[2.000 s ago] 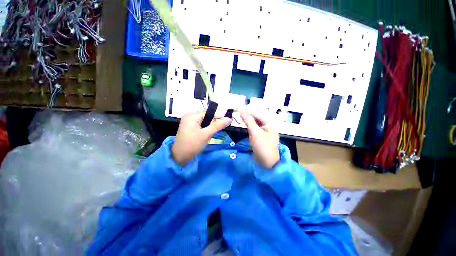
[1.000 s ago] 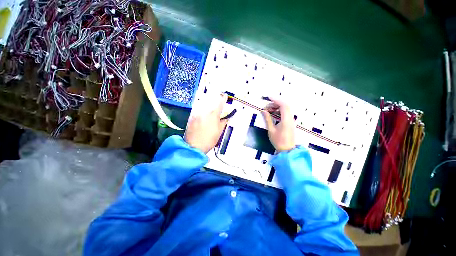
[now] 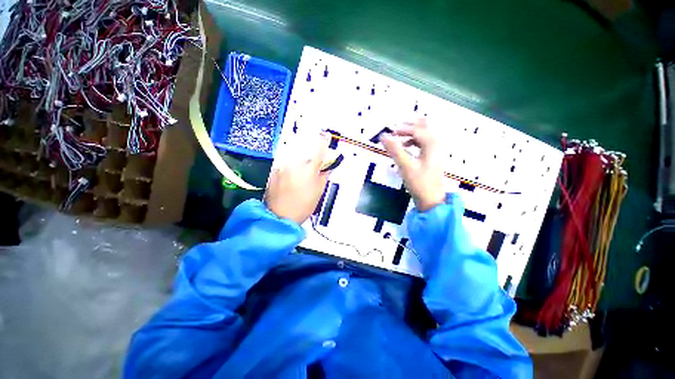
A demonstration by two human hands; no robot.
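Observation:
The white panel (image 3: pixel 518 166) with slots and a square hole lies tilted in front of me. A yellow, red and dark wire harness (image 3: pixel 358 143) runs across it. My left hand (image 3: pixel 294 186) rests on the panel's left part, a black tape piece (image 3: pixel 333 163) at its fingertips. A pale yellow strip (image 3: pixel 201 132) curves down to this hand. My right hand (image 3: pixel 417 164) is over the panel's middle, its fingertips pinching a small black piece (image 3: pixel 381 135) at the harness. A thin dark lead (image 3: pixel 348 246) curves along the near edge.
A blue bin (image 3: pixel 255 111) of small silvery parts stands left of the panel. Further left, tangled harnesses (image 3: pixel 74 66) lie over a divided cardboard tray (image 3: pixel 166 174). Red and yellow wire bundles (image 3: pixel 581 229) lie right. Clear plastic (image 3: pixel 89 296) is at lower left, a carton (image 3: pixel 559 355) at lower right.
Both hands have moved from the panel's near edge up onto it, to the harness. The view has shifted and the panel now appears tilted. In the last second the right fingertips moved slightly left and up.

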